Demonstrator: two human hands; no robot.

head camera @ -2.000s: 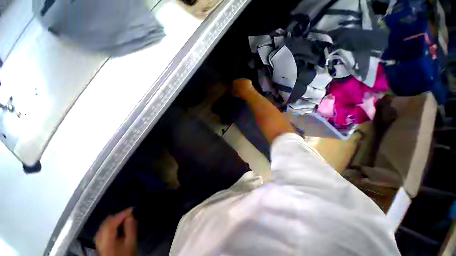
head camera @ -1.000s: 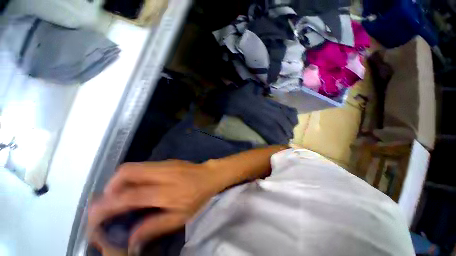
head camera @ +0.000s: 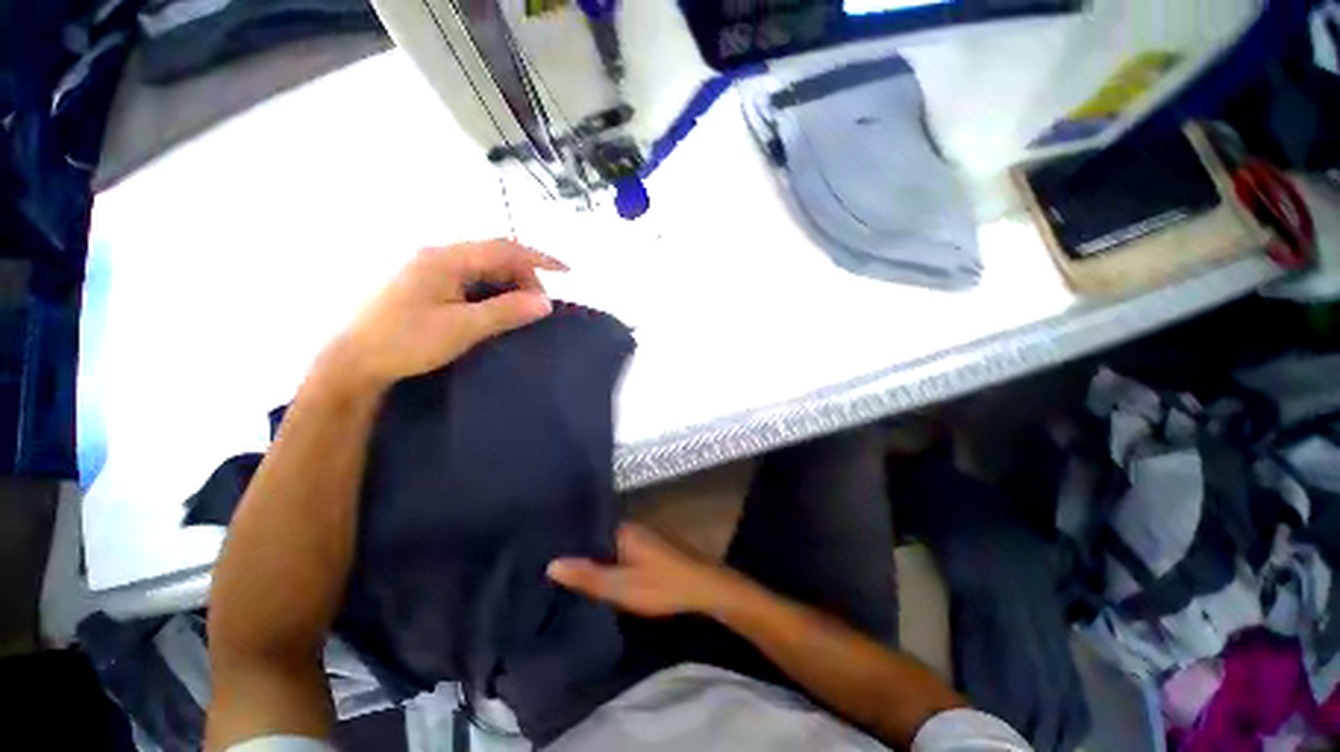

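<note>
A dark panel (head camera: 478,470) lies over the table's front edge and hangs down to my lap. My left hand (head camera: 448,309) pinches its upper edge, just below and left of the needle area. My right hand (head camera: 632,573) is at the panel's right edge, below the table edge, thumb and fingers on the cloth. The presser foot and needle (head camera: 585,169) of the white sewing machine stand above, beside a blue knob (head camera: 631,197). The panel does not touch them. A thin thread runs down near the needle.
Light grey pocket pieces (head camera: 874,169) are stacked right of the needle. A phone (head camera: 1120,191) on a tan pad and red-handled scissors (head camera: 1273,210) lie at right. Grey-black and magenta pieces (head camera: 1249,691) are heaped lower right. More cloth (head camera: 257,30) lies upper left.
The view has swung from the bin and table end to the machine. The dark panel is now on the table edge with both hands on it; earlier a blurred hand was over dark cloth.
</note>
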